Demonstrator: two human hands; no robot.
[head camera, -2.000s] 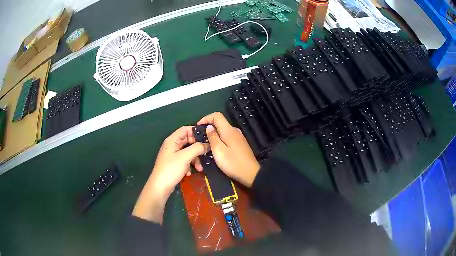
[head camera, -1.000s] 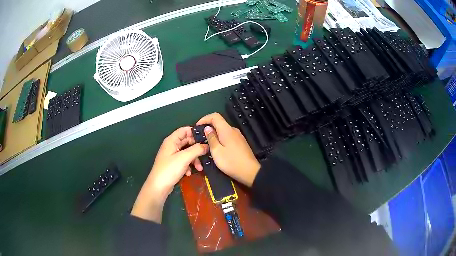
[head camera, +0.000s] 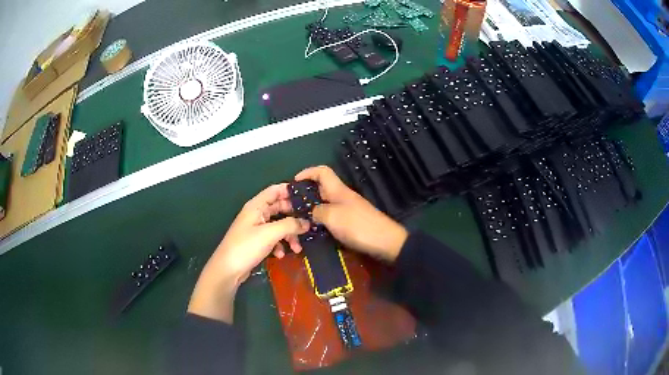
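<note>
A slim black remote control (head camera: 326, 267) lies lengthwise over a yellow fixture (head camera: 347, 276) at bench centre. My left hand (head camera: 257, 231) holds its left side, thumb on the lower buttons. My right hand (head camera: 356, 216) holds its right side, thumb across the buttons. The upper buttons show between my hands; the middle is partly hidden by my thumbs. A small blue circuit board (head camera: 347, 327) with pale parts sits below the fixture. Both rest on a scratched reddish-brown board (head camera: 304, 329).
Overlapping rows of black remotes (head camera: 469, 124) fill the right. One remote (head camera: 150, 271) lies at left, others (head camera: 95, 161) behind it. A white fan (head camera: 192, 91), dark flat box (head camera: 315, 94), orange-brown bottle (head camera: 462, 29) and tape roll (head camera: 115, 56) stand behind. Blue bins (head camera: 612, 300) are at right.
My right thumb has moved down the remote, so more upper buttons show. A small purple-white light now shows at the dark flat box's left end. The view has shifted slightly.
</note>
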